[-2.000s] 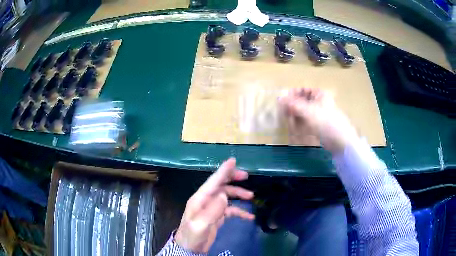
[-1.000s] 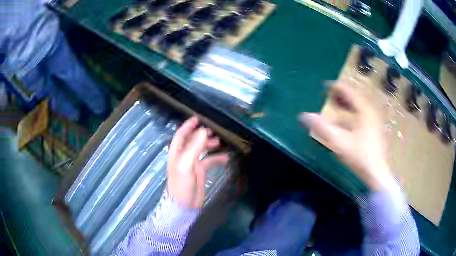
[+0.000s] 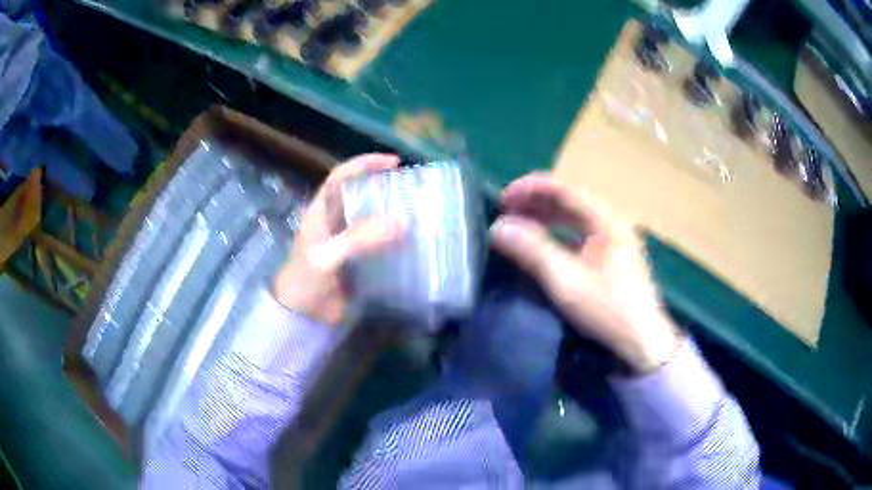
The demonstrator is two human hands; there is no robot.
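My left hand (image 3: 330,244) holds a stack of nested blisters (image 3: 421,239), a shiny clear-grey ribbed block, in front of the bench edge. My right hand (image 3: 583,263) is just right of the stack, thumb and fingers curved and apart, with no object visible in it. The cardboard sheet (image 3: 708,220) lies on the bench at right, with a row of black moulded parts (image 3: 703,84) along its far edge. Faint clear blister shells (image 3: 641,110) glint on it. The image is blurred.
The carton of blisters (image 3: 75,359) stands open at left, holding long grey stacks (image 3: 172,278). The filled sheet (image 3: 359,62) with black parts lies at the upper left of the green bench (image 3: 497,86). A white stand (image 3: 712,33) is at the back. Another person's blue clothing (image 3: 57,105) shows at far left.
The blister stack has left the bench and is now in my left hand, which was empty over the carton. My right hand has come down and left, close to the stack. The view has shifted.
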